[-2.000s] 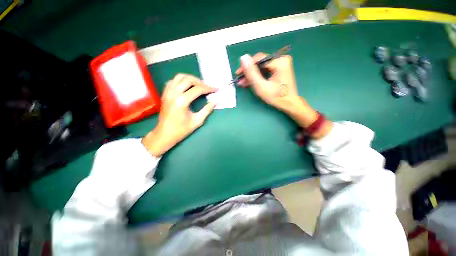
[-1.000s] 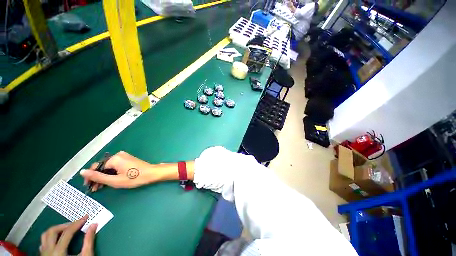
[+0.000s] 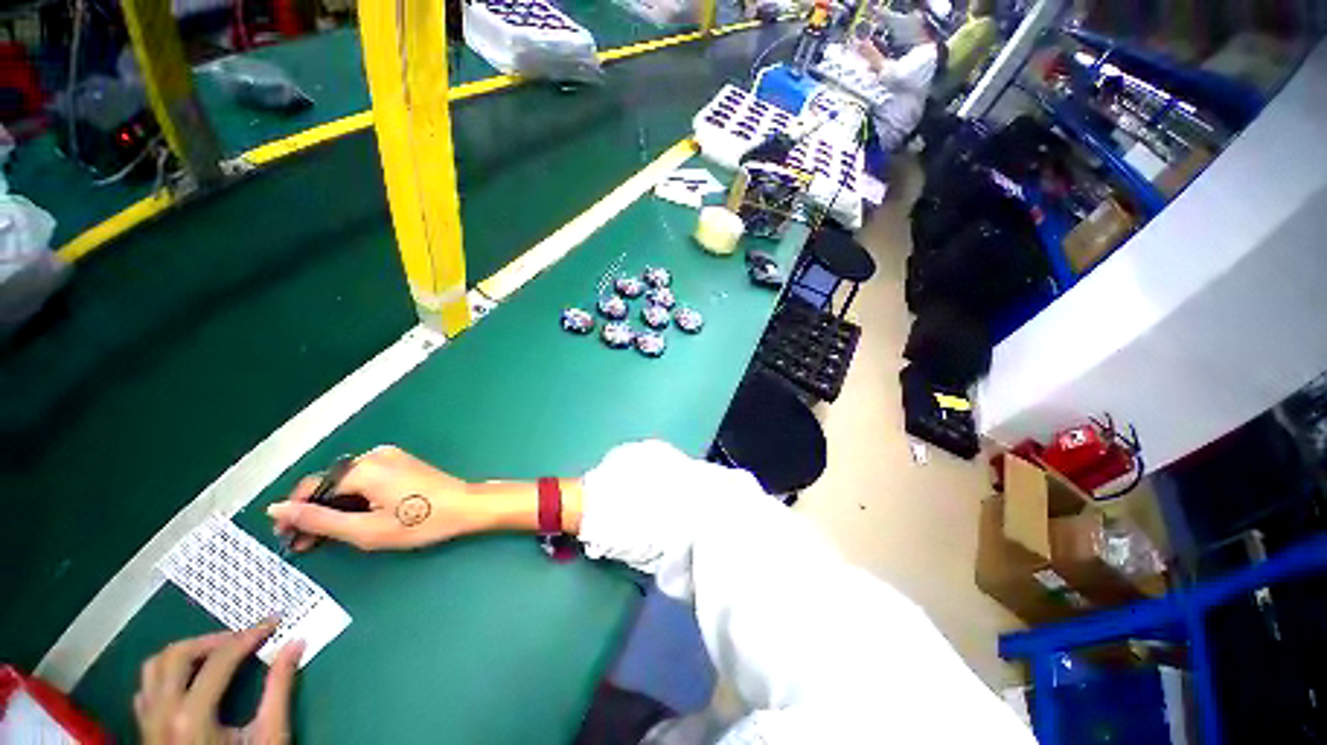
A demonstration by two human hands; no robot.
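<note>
A white label sheet [image 3: 240, 575] with rows of small dark marks lies on the green bench at the lower left. My left hand [image 3: 211, 687] rests at the sheet's near end, thumb and fingertips on it; the hand is cut off by the bottom edge. My right hand [image 3: 381, 499] is just beyond the sheet and holds dark tweezers [image 3: 332, 480] like a pen, tip pointing down near the sheet's edge. Several round modules [image 3: 617, 335] stand in a loose cluster further along the bench.
A red tray [image 3: 41, 713] is cut off at the lower left. A yellow post [image 3: 415, 175] rises by the white edge strip [image 3: 328, 403]. A pale yellow round thing [image 3: 719, 230] and white parts trays [image 3: 742, 120] are further back. Black stools [image 3: 771, 432] stand right of the bench. People in white work far off.
The view has swung from straight down to the right, then shifted slightly. My right hand still holds the tweezers and my left hand is still on the sheet.
</note>
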